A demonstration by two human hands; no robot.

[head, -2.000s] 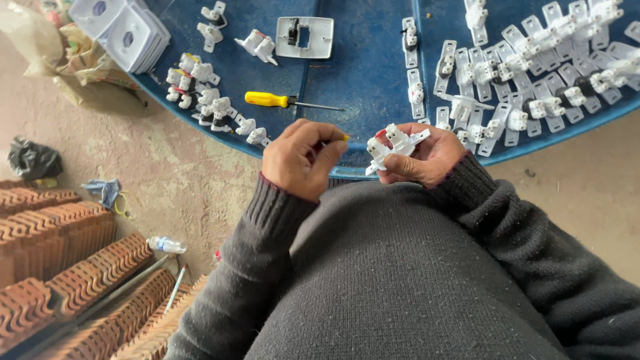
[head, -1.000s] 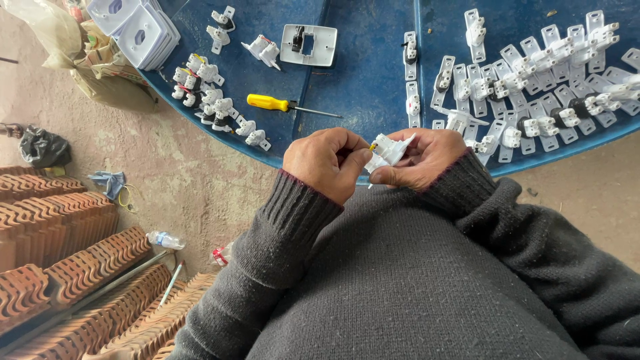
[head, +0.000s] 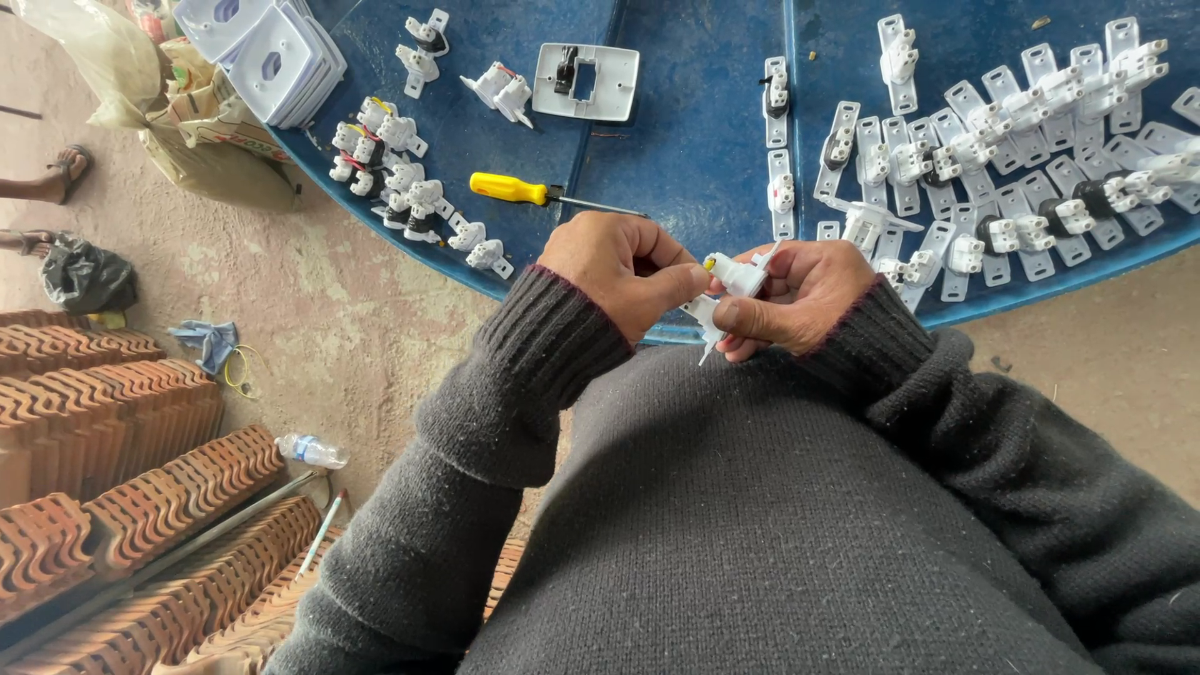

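My right hand (head: 797, 295) grips a white plastic electrical switch or socket module (head: 736, 274) close to the table's near edge. Thumb and fingers of my left hand (head: 623, 272) pinch a small yellow piece (head: 710, 265), perhaps a wire end, at the module's left side. Beyond my left hand lies a yellow-handled screwdriver (head: 511, 187). A white wall plate (head: 622, 84) with a black insert rests farther back, beside a white module pair (head: 502, 91). Wired modules (head: 380, 150) are clustered on the left. Many modules on mounting strips (head: 994, 127) fill the right side.
The blue table (head: 694, 122) has a curved near edge. White cover plates (head: 281, 70) are stacked at its left rim. Plastic sacks (head: 216, 141), a black bag (head: 86, 274), a plastic bottle (head: 312, 451) and rows of clay roof tiles (head: 187, 478) are on the floor. Another person's foot (head: 56, 176) shows far left.
My left hand, apart from the module two seconds ago with a small yellow piece at its fingertips, has moved right and now meets the module. The module has been turned in my right hand.
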